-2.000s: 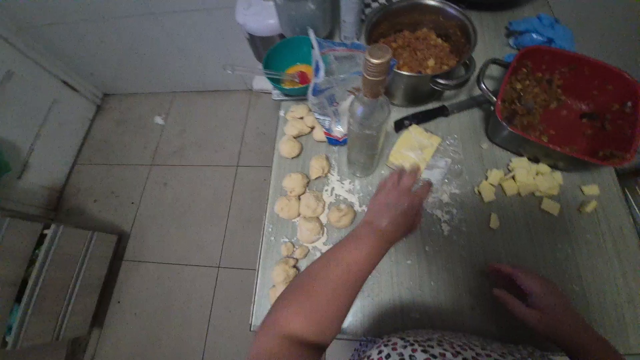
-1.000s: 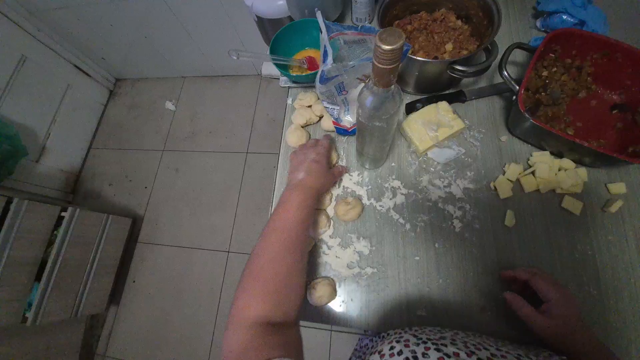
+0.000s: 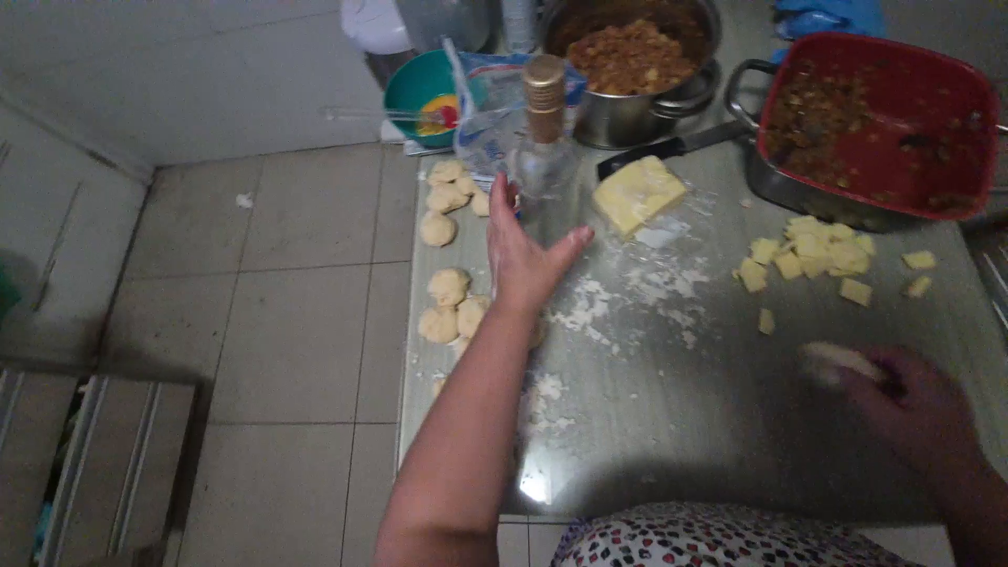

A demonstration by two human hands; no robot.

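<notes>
My left hand (image 3: 526, 256) is at the near side of a clear glass bottle (image 3: 545, 169) with a gold cap, fingers and thumb spread around empty space; whether it touches the glass is unclear. At the right, my right hand (image 3: 906, 394) holds a pale dough ball (image 3: 843, 361), blurred by motion. Several dough balls (image 3: 449, 286) lie along the table's left edge, partly hidden by my left forearm. A block of butter (image 3: 639, 195) rests on its wrapper right of the bottle. Cut butter pieces (image 3: 811, 248) lie above my right hand. Loose flour (image 3: 587, 307) is scattered mid-table.
A steel pot of cooked filling (image 3: 630, 59) stands at the back. A red-lined square pan (image 3: 906, 118) is at the back right, beside a black-handled knife (image 3: 669, 150). A green bowl (image 3: 409, 94) with egg and a brush, a plastic bag (image 3: 496, 102) and blue gloves (image 3: 827, 17) are also there.
My left hand has moved from the dough balls to beside the bottle. My right hand, with nothing visible in it before, now holds a dough ball.
</notes>
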